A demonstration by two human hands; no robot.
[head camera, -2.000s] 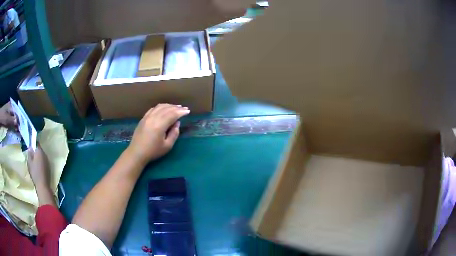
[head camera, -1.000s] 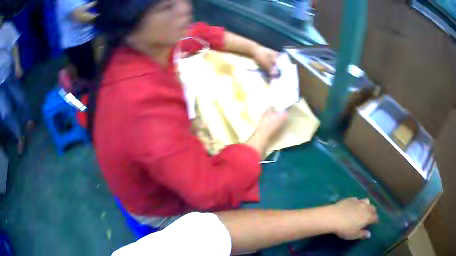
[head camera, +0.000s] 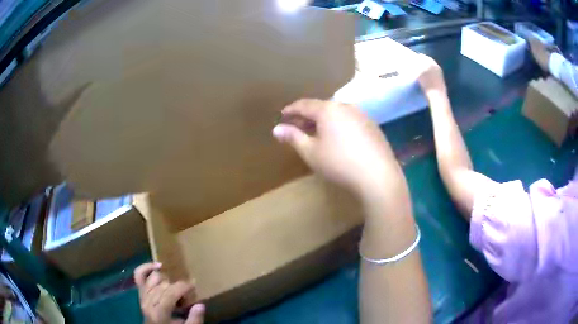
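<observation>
An empty brown mailer box (head camera: pixel 266 234) stands in front of me, its large lid (head camera: pixel 190 107) raised behind it. My left hand (head camera: pixel 166 296) grips the box's left front corner, fingers at the wall and thumb near the front edge. My right hand (head camera: pixel 345 142), with a white band at the wrist, is over the box in front of the lid. Its thumb and fingers are curled but apart, and I see nothing in it. A white foam block (head camera: pixel 390 79) is beyond the box, with the hand of a person in pink on it.
A packed box (head camera: pixel 95 243) with foam and a small brown box (head camera: pixel 82 214) stands at left. A person in pink (head camera: pixel 526 228) sits at right. Another foam block (head camera: pixel 493 49) and brown cardboard pieces (head camera: pixel 551 109) are at the far right on the green bench (head camera: pixel 437 253).
The view has swung from the neighbour in red back to the box. My left hand has gone from the bench to the box corner. My right hand has come into view.
</observation>
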